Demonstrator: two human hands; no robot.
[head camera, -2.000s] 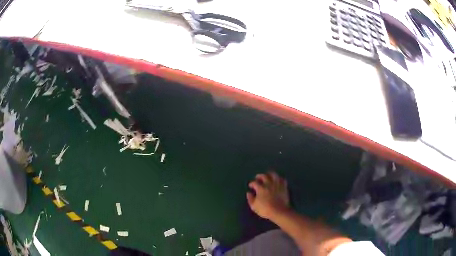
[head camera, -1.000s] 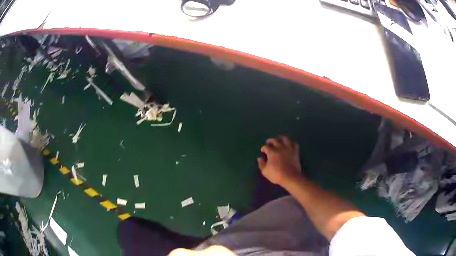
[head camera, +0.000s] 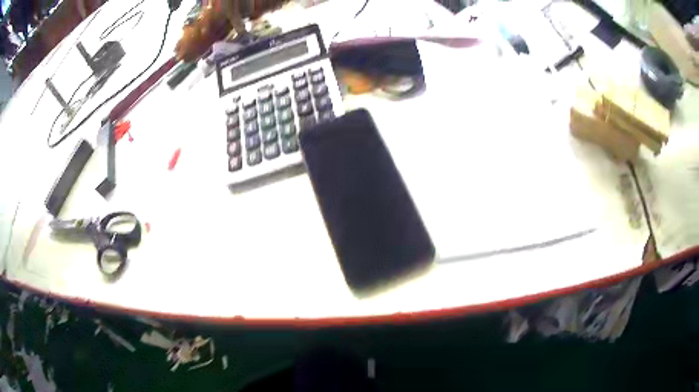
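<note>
No hand shows in the head view. A black mobile phone (head camera: 368, 203) lies flat on the white table (head camera: 506, 283) near its red front edge. Its upper left part touches or overlaps a light grey calculator (head camera: 280, 115) with dark keys. Black-handled shears (head camera: 107, 233) lie at the left, blades pointing left. Both my left hand and my right hand are out of the picture.
Two dark metal bars (head camera: 70, 176) lie behind the shears. A dark item with an orange patch (head camera: 383, 65) is behind the phone. A tan block-like bundle (head camera: 621, 119) is at the right. A black cable (head camera: 167, 38) loops at the back left. Offcuts (head camera: 188, 351) litter the green floor.
The view has swung up and to the right, from the floor to the tabletop. The hand and legs seen earlier are gone from view; the phone and calculator now sit mid-picture.
</note>
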